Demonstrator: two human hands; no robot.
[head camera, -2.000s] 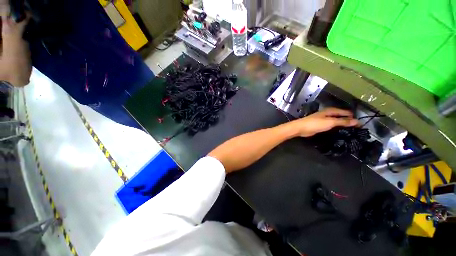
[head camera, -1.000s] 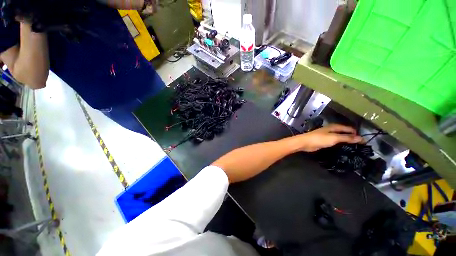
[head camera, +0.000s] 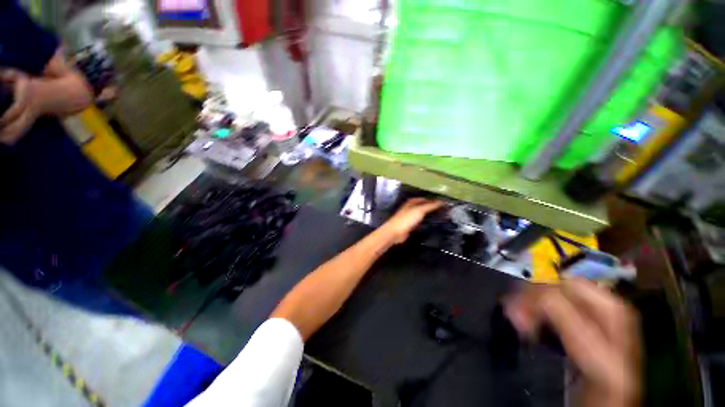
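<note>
The picture is blurred. My left hand (head camera: 412, 219) reaches to the press edge and rests at a dark bunch of black cable leads (head camera: 437, 232); its fingertips are unclear, so its grip cannot be told. My right hand (head camera: 580, 330) is at the lower right above the table, badly blurred, with its fingers bent; whether it holds anything cannot be told. A small black bundle with a red tip (head camera: 440, 324) lies on the black mat between my arms. A large tangled pile of black leads (head camera: 230, 230) lies at the left of the table.
The green platen edge (head camera: 477, 187) crosses above my left hand, with a bright green tray (head camera: 477, 79) upright behind it. A yellow cabinet (head camera: 547, 261) is right of the press. A blue bin (head camera: 184, 375) is below the table edge. Another person (head camera: 48, 175) stands at the left.
The view has swung up and to the right. My right hand has come into view at the lower right. My left hand still reaches to the leads by the press.
</note>
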